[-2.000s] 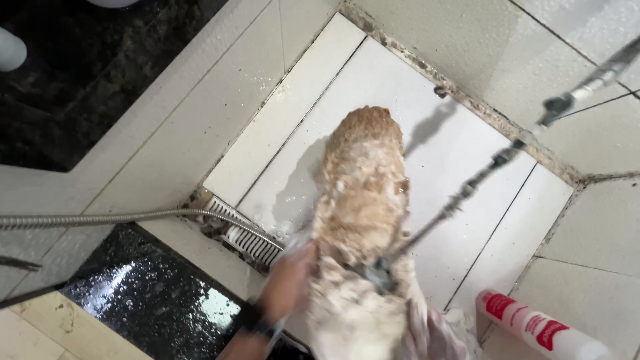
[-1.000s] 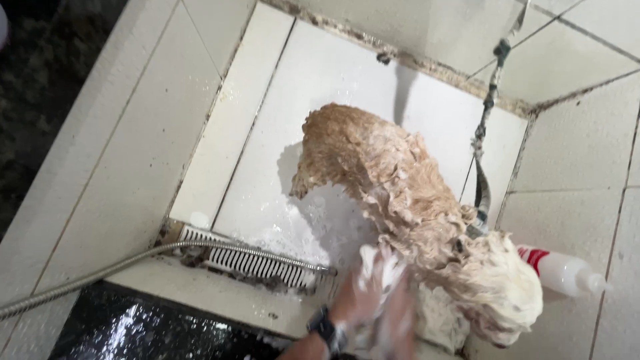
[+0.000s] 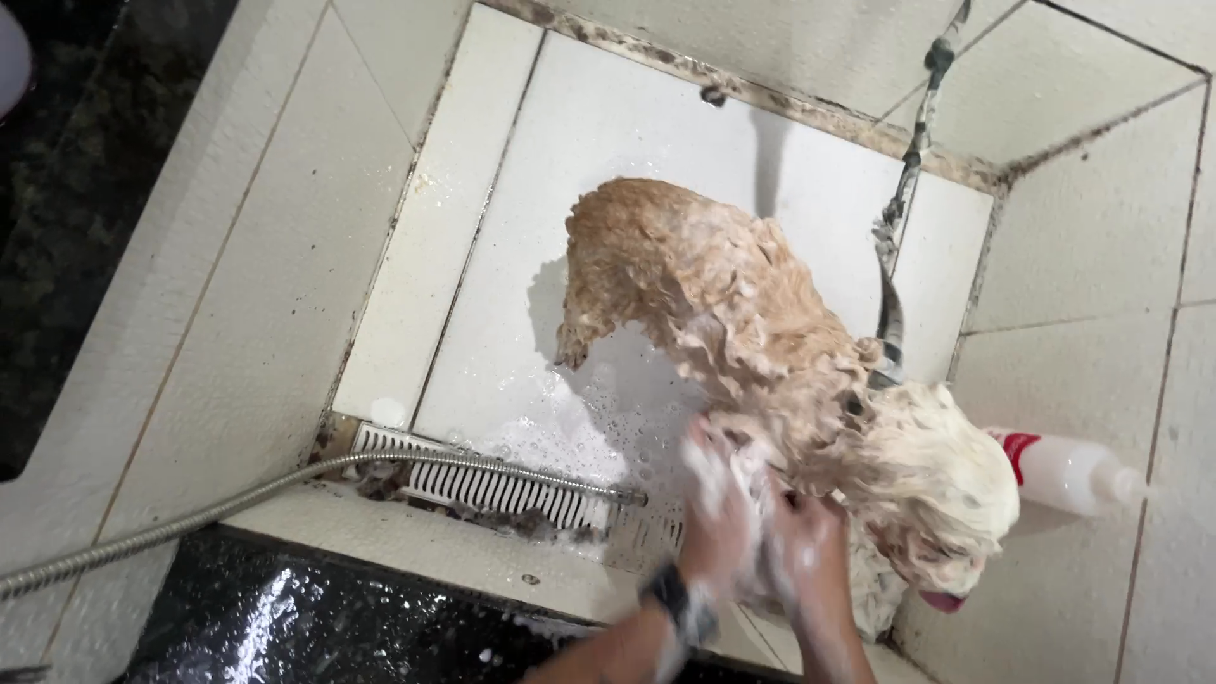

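A wet, lathered, curly-coated tan dog (image 3: 750,294) stands in a white tiled wash basin, its paler head at the right with the pink tongue showing. My left hand (image 3: 717,518), with a dark band at the wrist, and my right hand (image 3: 807,537) are close together at the dog's front leg, below its chest. Both are soapy and closed around the foamy leg fur; motion blur hides some fingers. A knotted dark-and-white tether (image 3: 888,275) runs from the dog's neck up to the top edge.
A flexible metal shower hose (image 3: 237,502) crosses the slotted white drain grate (image 3: 494,487), which has clumps of hair along it. A white bottle with red print (image 3: 1054,470) lies by the right wall. Black wet stone (image 3: 361,617) borders the basin's near side.
Two seconds ago the dog was upright in view, its rump toward the far wall; now its body slants toward the lower right. Both my hands have come together at the front leg.
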